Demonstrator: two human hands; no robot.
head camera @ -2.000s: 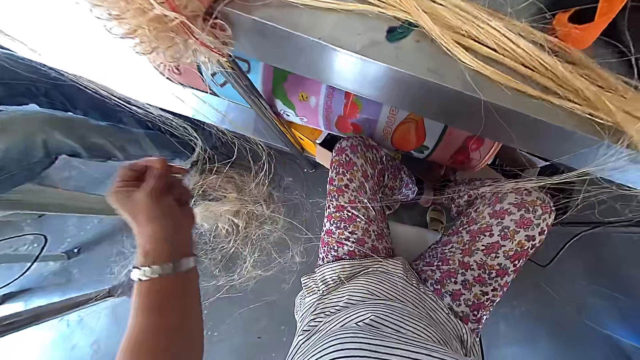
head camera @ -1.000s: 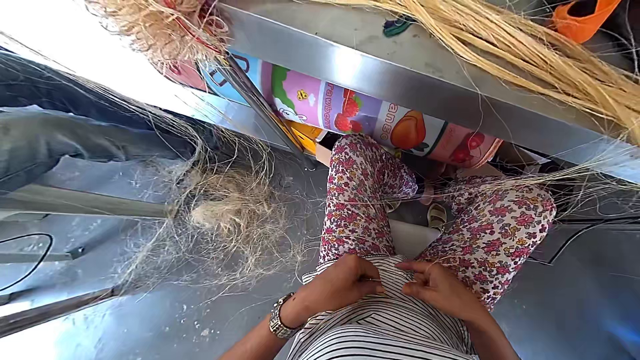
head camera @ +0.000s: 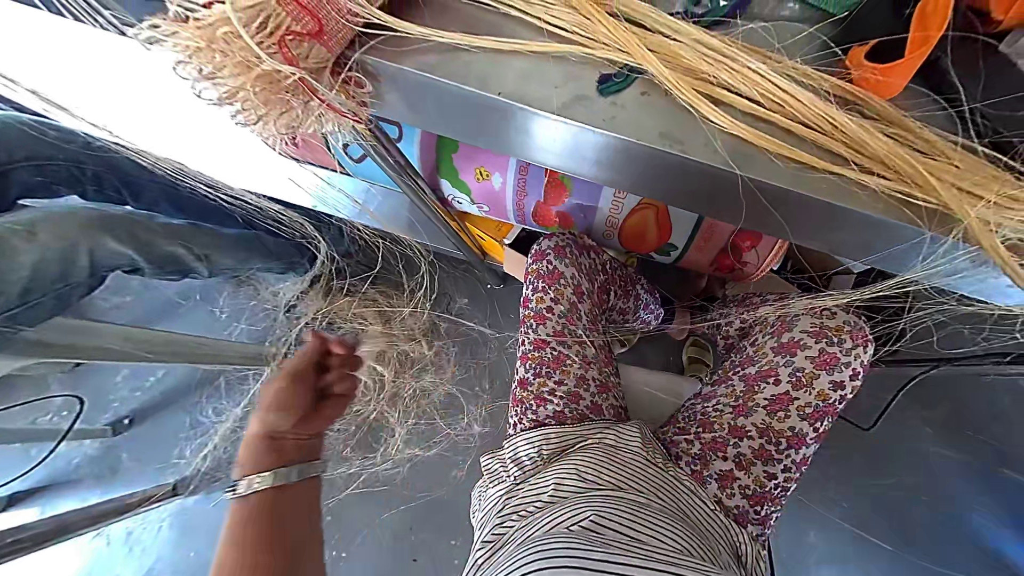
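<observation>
My left hand [head camera: 308, 388], with a metal watch band at the wrist, is raised at lower left, fingers curled and slightly blurred. Whether a thin fibre is pinched between thumb and fingers cannot be made out. Beyond it a tangled heap of loose fibre [head camera: 400, 360] lies on the grey floor. My right hand is out of the frame. A thick bundle of straw-coloured fibre strands [head camera: 800, 104] stretches over the metal-edged table [head camera: 560, 132]. At the table's left end hangs a woven fibre piece with a looped fringe [head camera: 264, 72] and red thread.
Another person's leg in jeans [head camera: 136, 232] reaches in from the left, above a bench leg [head camera: 144, 342]. A printed fruit-pattern roll [head camera: 552, 200] is under the table edge. Thin strands trail across my floral trousers [head camera: 568, 344]. An orange strap [head camera: 896, 64] lies at upper right.
One second ago both hands were together at the striped shirt. My left hand has since moved out to the left, and my right hand has left the view.
</observation>
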